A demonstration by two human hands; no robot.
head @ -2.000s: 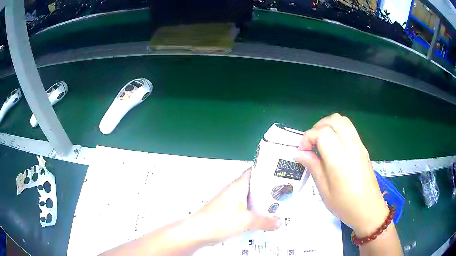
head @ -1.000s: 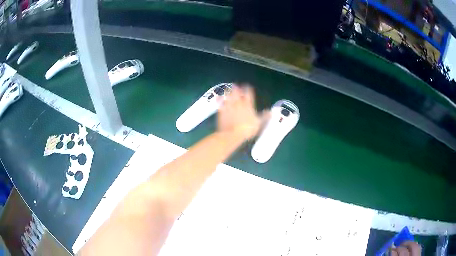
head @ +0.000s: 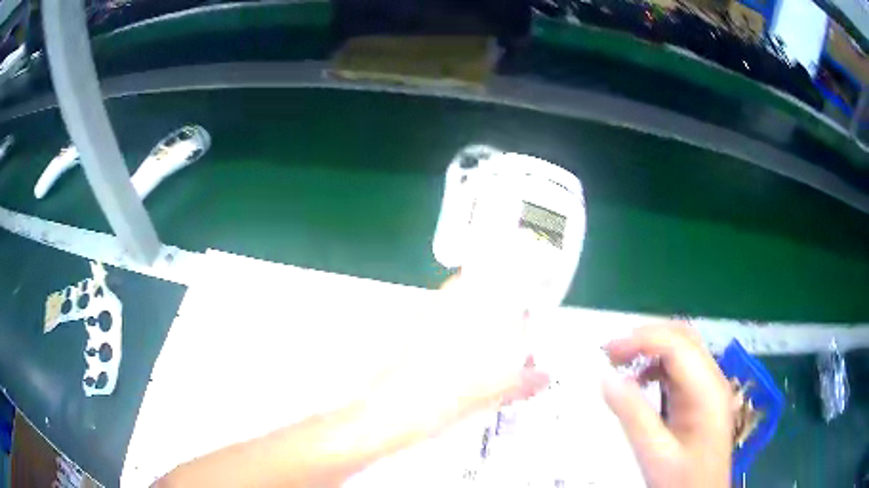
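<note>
My left hand (head: pixel 476 381) holds a white handset (head: pixel 534 214) by its lower part, upright over the white paper (head: pixel 257 334). Its wide head and dark display window face me; the lower front is washed out by glare. My right hand (head: pixel 657 391) is to the right of the handset, apart from it, with thumb and fingers curled and a gap between their tips. Glare hides whether anything small is between them. Another white handset (head: pixel 455 205) lies on the belt, partly hidden behind the held one.
More handsets (head: pixel 171 157) lie on the green belt (head: pixel 314 191) at the left, near an upright post (head: pixel 100 152). An off-white die-cut sheet (head: pixel 107 334) lies left of the paper. A blue bin (head: pixel 762 400) with tan scraps and a clear plastic bag (head: pixel 832 381) are at the right.
My left hand has come back from the belt and now holds a handset over the paper. My right hand has moved from the blue bin to beside the handset. The view has turned right.
</note>
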